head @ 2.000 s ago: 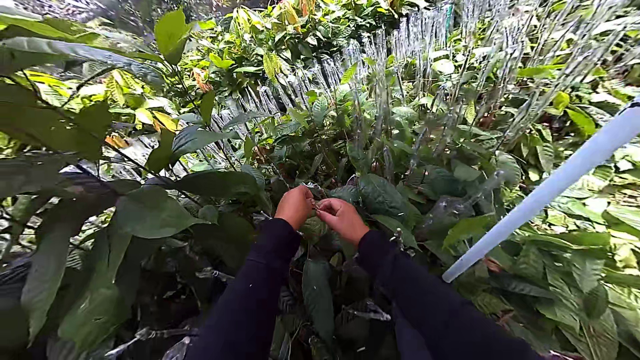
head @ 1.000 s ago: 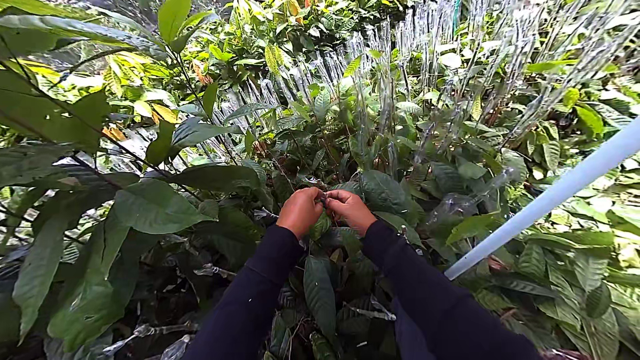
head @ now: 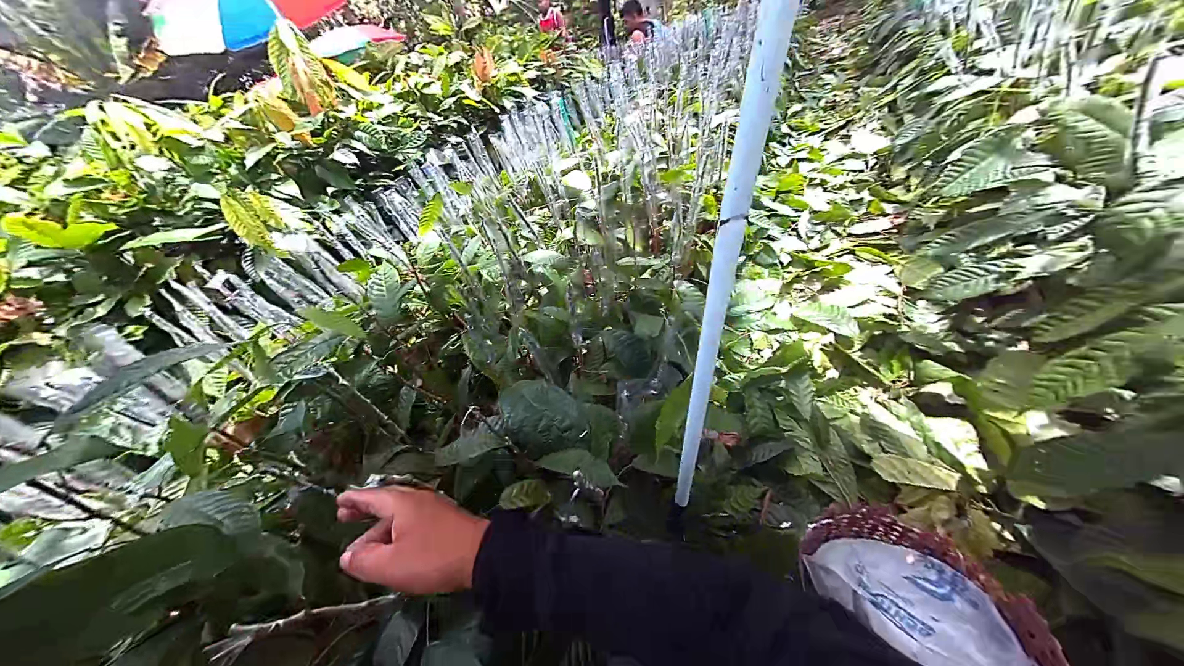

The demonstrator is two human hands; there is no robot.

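Observation:
My right hand (head: pixel 416 541), in a dark sleeve, reaches in from the right at the lower left of the head view. Its thumb and index finger are apart, with nothing visible between them. Thin stems and a bit of clear plastic lie close behind the fingers; contact cannot be told. Around the hand grow broad-leaved seedlings (head: pixel 546 416). Clear plastic sleeves (head: pixel 527 148) stand upright on many thin stems beyond. At the lower right sits a reddish-brown woven basket (head: pixel 1031 629) with a pale plastic bag (head: pixel 911 592) that bears blue print. My left hand is out of view.
A pale blue pole (head: pixel 726 250) stands just beyond my forearm. A bare cut stem (head: pixel 314 615) lies below my hand. Dense foliage (head: pixel 1064 296) fills the right side. Multicoloured umbrellas (head: pixel 217 23) are at the top left, and people (head: pixel 638 23) are in the background.
Both hands were together among the leaves; now they are apart and the left has left the view. The view has swung right, bringing in the basket, umbrellas and people.

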